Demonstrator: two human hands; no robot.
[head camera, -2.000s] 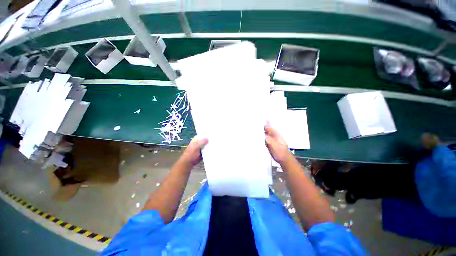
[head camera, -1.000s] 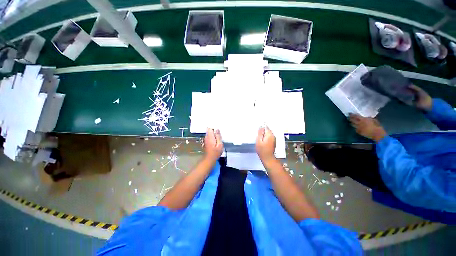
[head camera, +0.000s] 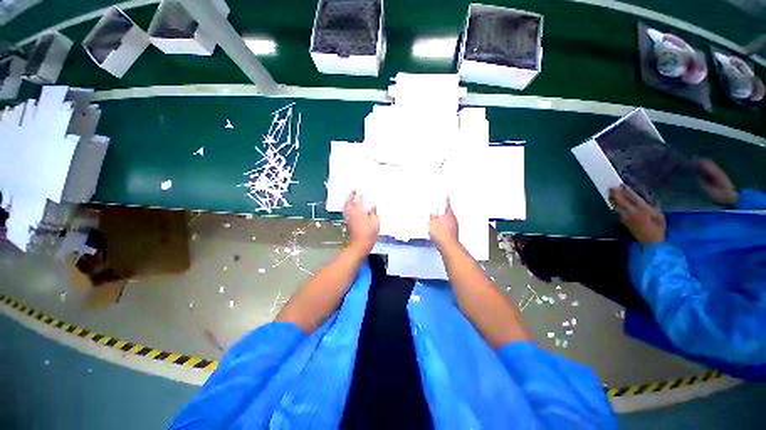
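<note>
A white box blank lies flat on the stepped, cross-shaped pile at the bench's front edge. Its fine edges are washed out by glare. My left hand is at the left of its near part, fingers on the card. My right hand is at the right of the same part, thumb and fingers on the card. The near end of the card sticks out past the bench edge towards my body.
Thin white waste strips lie left of the pile, and spare blanks at far left. Packed boxes stand on the far lane. At right a neighbour's hands are at a box with dark filling. A brown carton is on the floor.
The blank that both hands held up before me now lies on the pile, my hands at its near part. The neighbour's dark sheet has moved down into the box.
</note>
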